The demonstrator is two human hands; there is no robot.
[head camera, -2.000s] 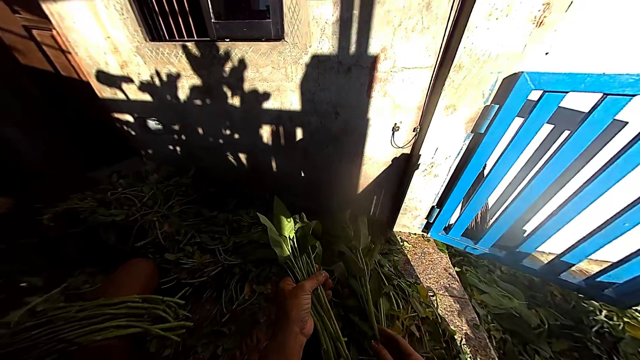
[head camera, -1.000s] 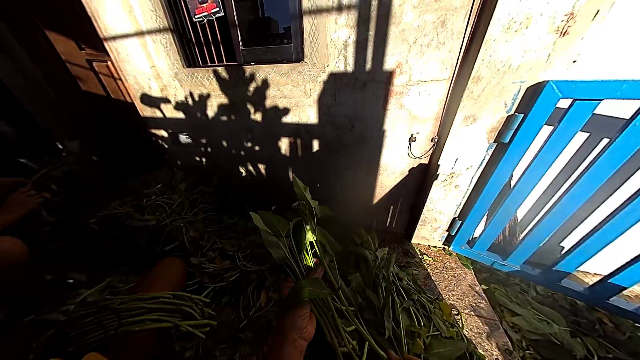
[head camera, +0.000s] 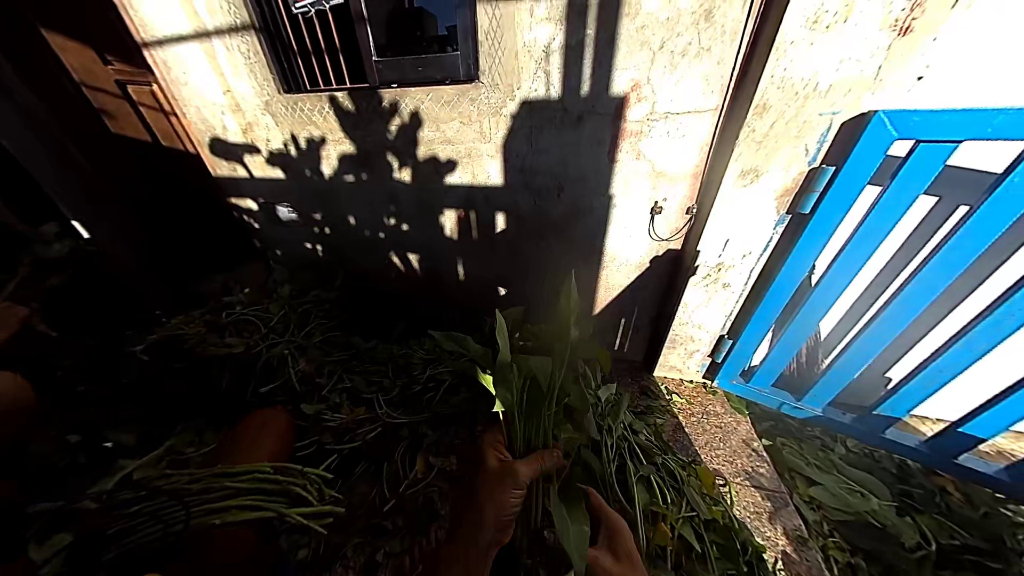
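Near the bottom middle, my left hand [head camera: 512, 488] is closed around a bunch of long-stemmed leafy greens [head camera: 532, 400], its thumb lying across the stems and the leaves pointing up. My right hand [head camera: 612, 536] is just to the right and lower, its fingers against a drooping leaf and the lower stems of the same bunch; its grip is partly hidden by that leaf. A pile of loose greens [head camera: 640, 464] lies beside my right hand. Further left, a bundle of cut green stems [head camera: 232, 492] lies in shadow with its ends toward me.
Loose stems and leaves [head camera: 344, 376] cover the shaded ground. A plastered wall [head camera: 664, 128] with a barred window [head camera: 320, 48] stands ahead. At the right are a blue slatted gate [head camera: 880, 264], a stone ledge [head camera: 736, 472] and more greens [head camera: 872, 496]. Part of another person [head camera: 12, 400] shows at the far left.
My right hand was low at the frame's edge and now touches the bunch. The bunch in my left hand looks fuller and stands more upright than two seconds ago.
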